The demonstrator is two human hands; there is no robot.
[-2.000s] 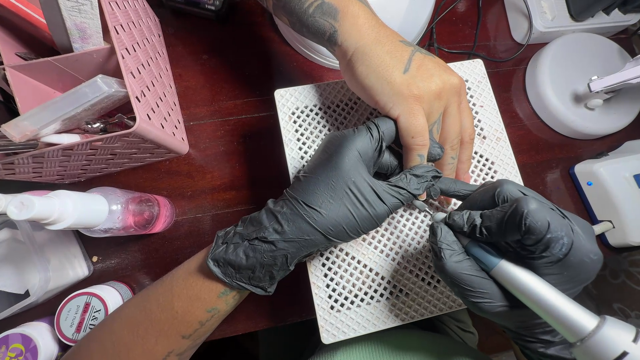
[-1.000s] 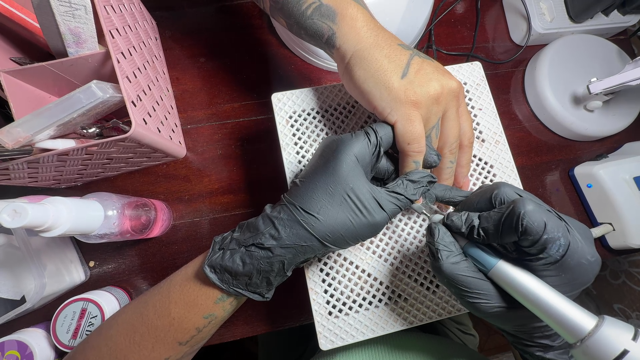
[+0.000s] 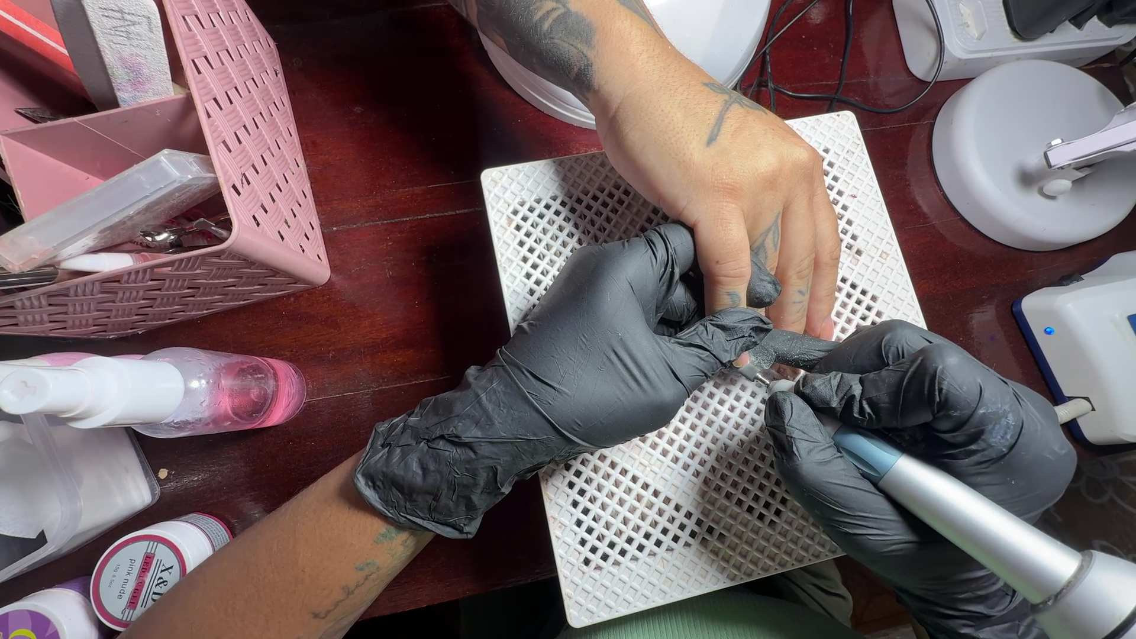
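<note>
Black gloves cover both hands. My left hand (image 3: 612,342) grips a finger of another person's tattooed hand (image 3: 737,177), its thumb and fingertips around that finger near the nail. My right hand (image 3: 923,426) holds a silver and blue electric nail drill handpiece (image 3: 958,524) like a pen. The metal bit (image 3: 754,373) is at the held fingertip, which is mostly hidden by my glove; whether it touches cannot be told. Beneath the hands lies a white perforated dust collector grille (image 3: 674,515).
A pink woven plastic basket (image 3: 266,151) with files and tools stands at upper left. Below it are a spray bottle (image 3: 222,390) with pink liquid and a lidded jar (image 3: 142,568). A round white lamp base (image 3: 1029,160) and a white device (image 3: 1092,346) are at right, near black cables (image 3: 825,95).
</note>
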